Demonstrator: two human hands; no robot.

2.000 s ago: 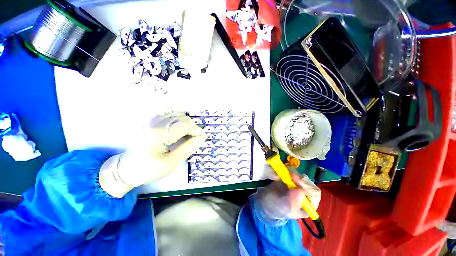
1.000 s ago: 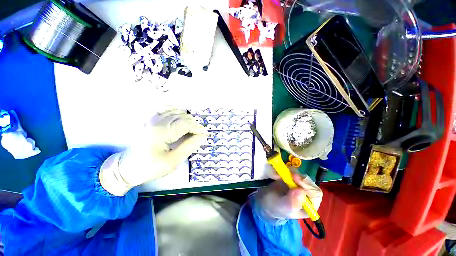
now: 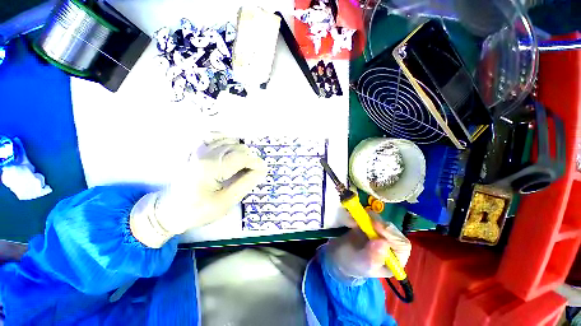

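Note:
The fixture tray, with rows of tiny pale curved parts, lies on the white mat. My gloved left hand is at the tray's upper left, thumb and fingertips brought together; whether something small is pinched there cannot be seen. My right hand holds the yellow soldering iron below and right of the tray. The iron points up and left, its dark tip near the tray's right edge. It is too small to tell whether the tip touches anything.
Loose parts, a cream block, tweezers and a red bag lie above the tray. Solder spool stands upper left. White cup, fan, sponge and red bins are right.
My left hand has shifted only slightly at the tray's upper left. The right hand and iron keep nearly the same pose. The whole view has shifted a little.

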